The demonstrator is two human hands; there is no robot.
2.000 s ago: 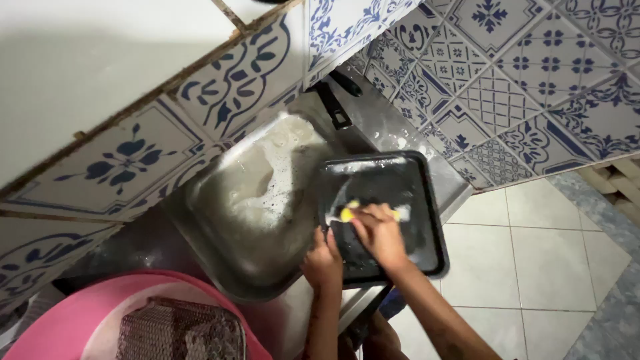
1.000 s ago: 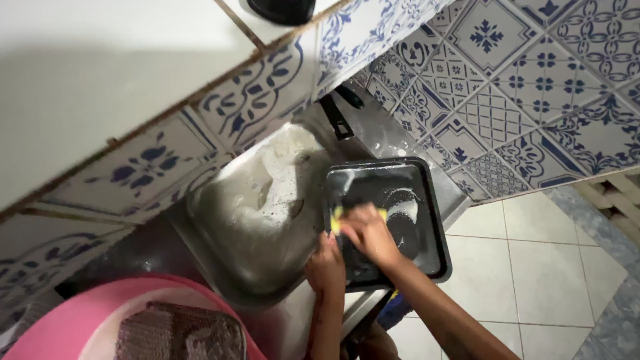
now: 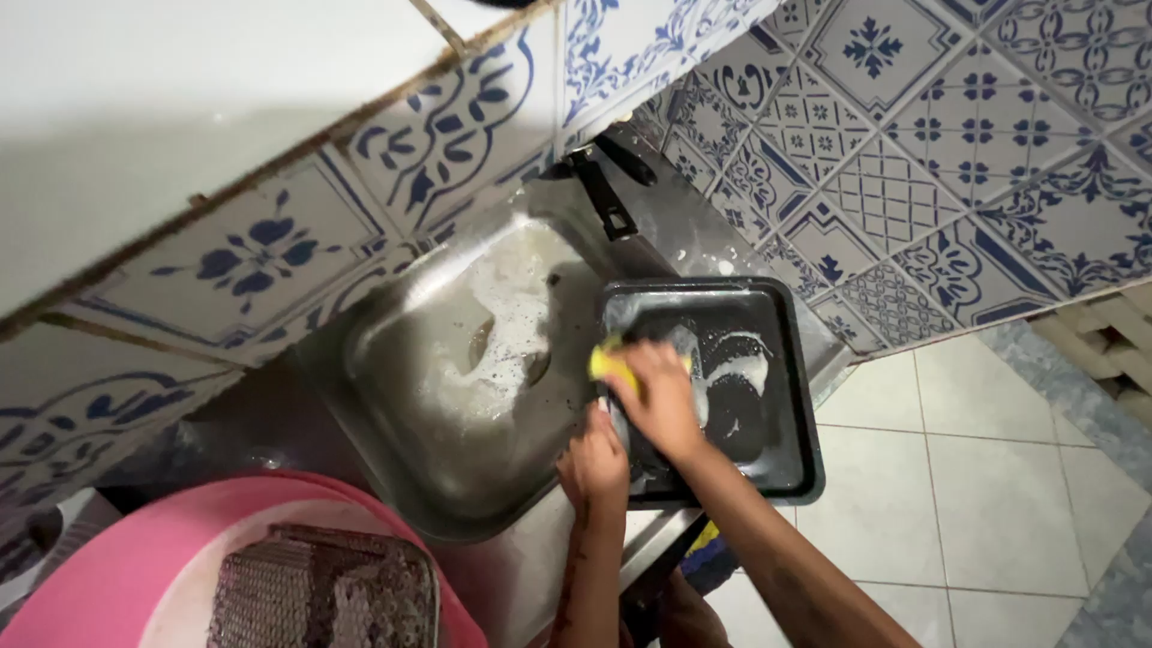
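A dark rectangular baking pan (image 3: 747,441) with soapy foam on its inside rests at the right side of the stainless steel sink (image 3: 423,360). My left hand (image 3: 596,459) grips the pan's left rim. Pressed to the inner left side of the pan is a yellow sponge (image 3: 615,367), held under my right hand (image 3: 661,396), which is slightly blurred. Foamy, cloudy water lies in the sink basin.
A pink basin (image 3: 99,576) holding a dark, textured metal item (image 3: 297,585) stands at the lower left. Black-handled utensils (image 3: 605,193) lie behind the sink by the patterned tile wall (image 3: 891,180). Pale floor tiles (image 3: 990,504) show at right.
My right hand with the sponge has moved from the middle of the pan to its left side. My left hand stays at the left rim. Foam marks inside the pan have changed.
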